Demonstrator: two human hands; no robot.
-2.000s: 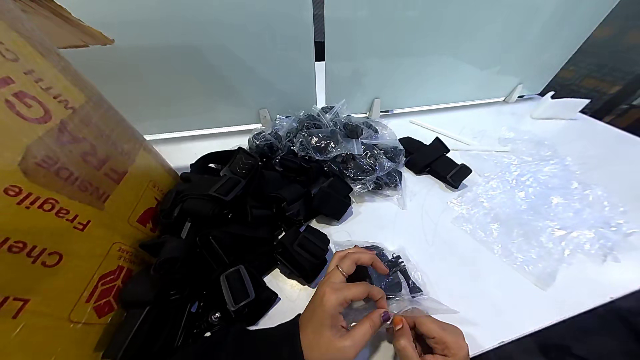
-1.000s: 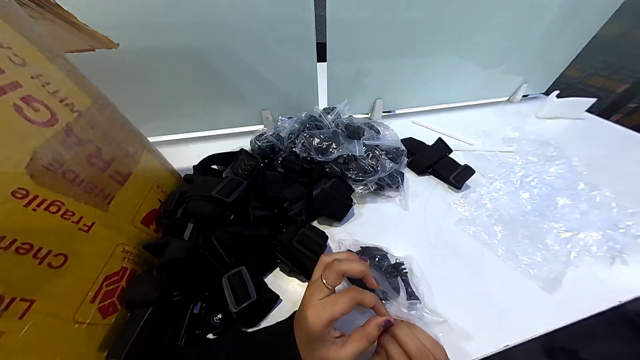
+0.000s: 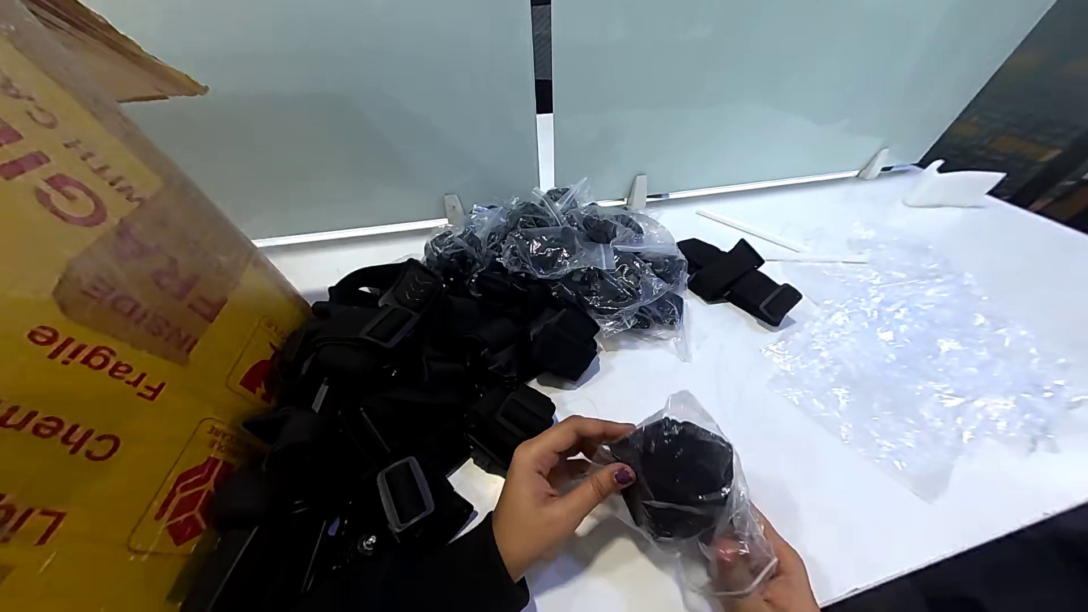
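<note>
A clear plastic bag (image 3: 680, 476) with a rolled black strap inside is held up over the near part of the white table. My left hand (image 3: 552, 493) pinches the bag's left side between thumb and fingers. My right hand (image 3: 769, 565) grips its lower right end; the fingers show partly through the plastic. To the left of my left hand lies a heap of black straps with buckles (image 3: 408, 493). Behind it is a pile of clear bags with black items (image 3: 552, 251). A crossed black strap (image 3: 739, 280) rests to the right of that pile.
A yellow-taped cardboard box (image 3: 110, 365) stands at the left. Clear empty plastic bags (image 3: 926, 365) spread over the table's right side. Thin white sticks (image 3: 748, 229) and a white piece (image 3: 952, 187) lie farther back, near the frosted partition (image 3: 340, 110).
The bag that lay by my hands is now lifted and turned, and the rolled strap shows through it. My right hand has moved to the bag's lower right end.
</note>
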